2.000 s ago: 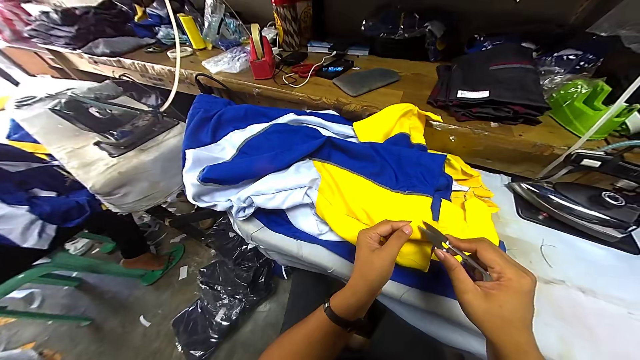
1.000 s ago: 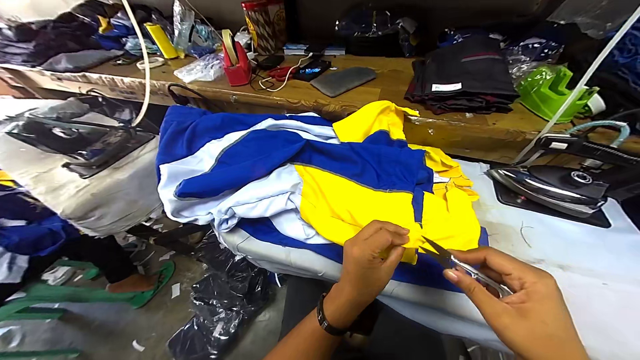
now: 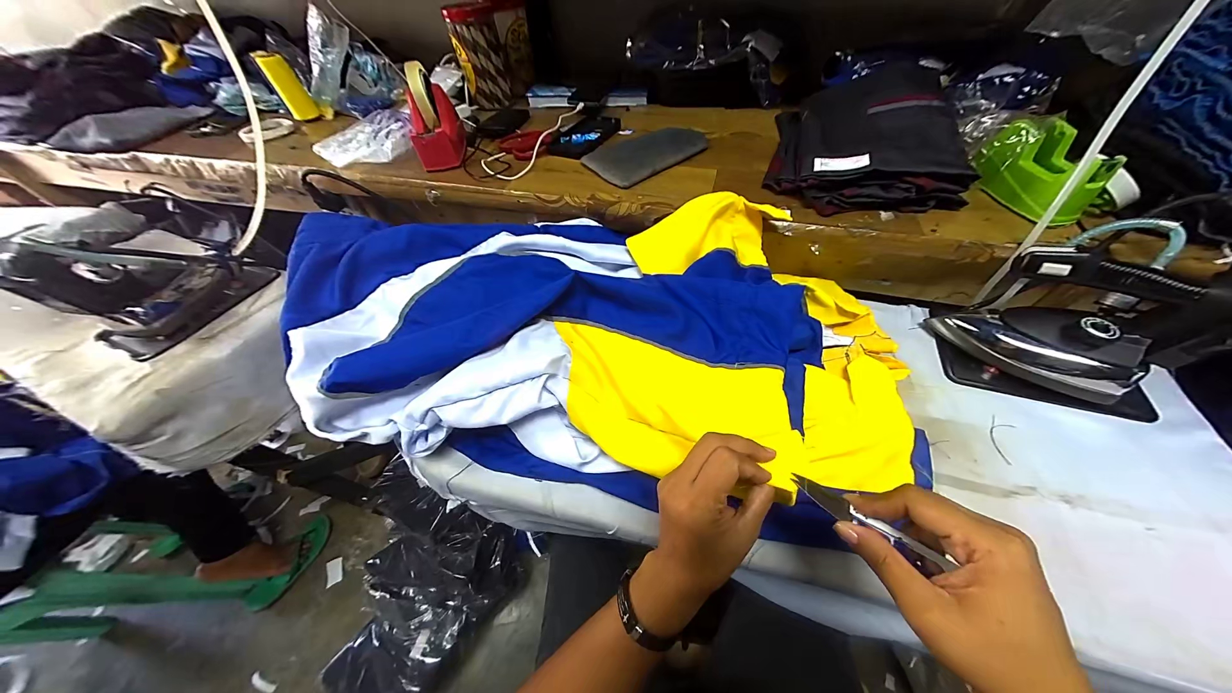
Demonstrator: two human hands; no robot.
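A blue, white and yellow garment (image 3: 674,385) lies spread over a padded ironing surface. My left hand (image 3: 714,505) pinches the lower edge of its yellow part between thumb and fingers. Thread snips (image 3: 890,534) are held in my right hand (image 3: 962,577), with the dark blades pointing left at the yellow edge, close to my left fingertips. Whether the blades touch cloth or thread cannot be told.
A steam iron (image 3: 1049,346) rests on a dark pad at the right; another iron (image 3: 144,279) stands at the left. Behind, a wooden shelf (image 3: 731,183) holds folded dark garments (image 3: 871,144), a red tape dispenser (image 3: 438,125) and phones. A person's foot (image 3: 245,563) and black plastic (image 3: 428,577) are below left.
My right hand has shifted its hold on the snips, which were tilted more steeply two seconds ago. My left hand keeps its pinch on the yellow cloth.
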